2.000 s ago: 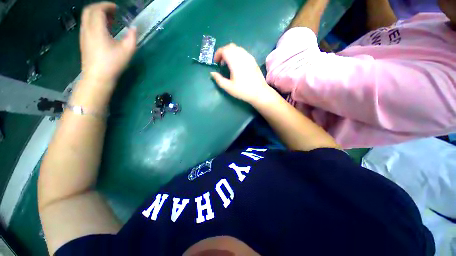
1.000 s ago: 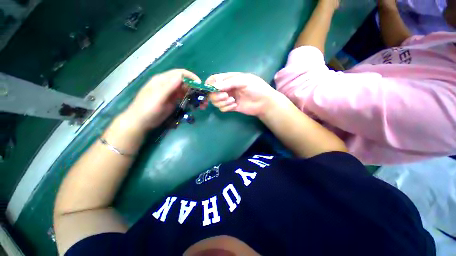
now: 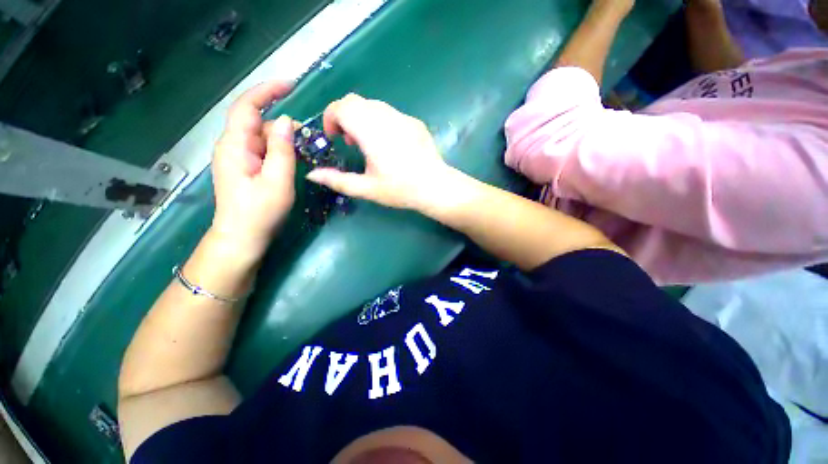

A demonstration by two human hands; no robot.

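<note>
A small board unit with dark parts and a bright white spot is between my two hands, above the green bench. My left hand has its thumb tip at the unit's left edge; its other fingers are partly bent, and those behind the unit are hidden. My right hand spans the unit's right side between forefinger and thumb. A loose cluster of small black parts lies on the bench just below, partly hidden by my right thumb. The exact finger contacts are blurred.
A white worn rail with a pale post curves along the left. Beyond it, units such as this one sit on a dark green belt. Another unit is at the lower left. A neighbour in pink is close on the right.
My left hand has come from the rail side to meet my right. The green board, seen edge-on a second ago, now shows its dark component face and has shifted slightly left.
</note>
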